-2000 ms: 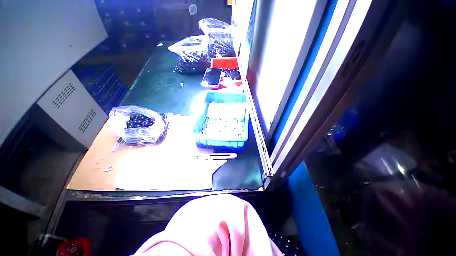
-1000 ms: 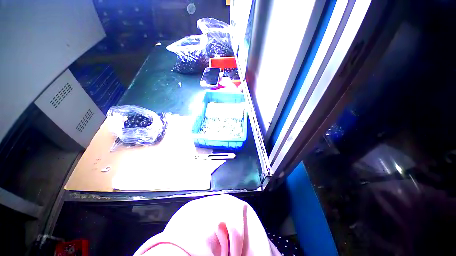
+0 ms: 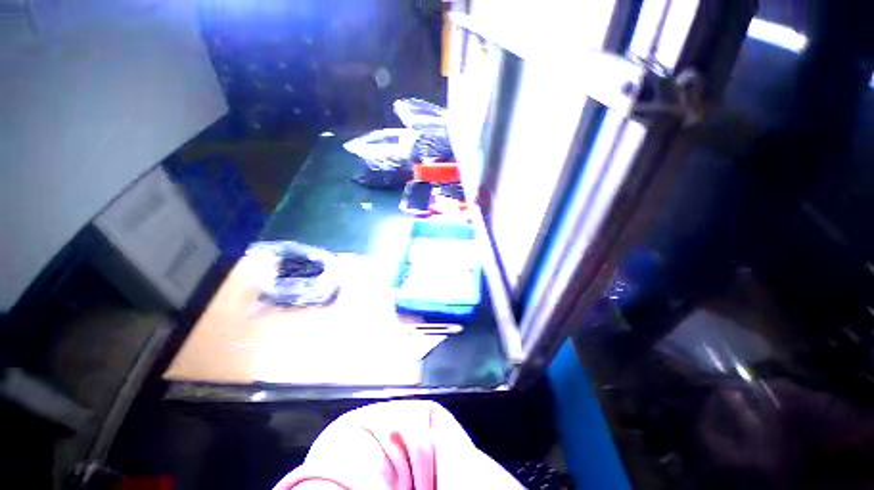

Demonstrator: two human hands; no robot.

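Neither of my hands is in the picture. Nearest in front of me, an opened clear plastic bag of black parts [image 3: 302,271] lies on a tan cardboard sheet [image 3: 218,346], which glares white under the light. A blue bin [image 3: 439,308] with a white area inside stands to the right of the bag; its small contents are too blurred to tell. A slim pale tool [image 3: 439,329] lies just in front of the bin. A pale pink sleeve or garment [image 3: 383,450] shows at the bottom edge.
Fuller plastic bags [image 3: 386,165], a red-orange bin [image 3: 437,173] and a dark phone [image 3: 418,197] are at the far end of the green bench [image 3: 311,212]. A framed machine door [image 3: 565,220] borders the right side. A white cabinet [image 3: 158,234] stands at left.
The view has tilted upward and blurred, so the bench sits lower and more of the door's top shows. Nothing on the bench has visibly moved.
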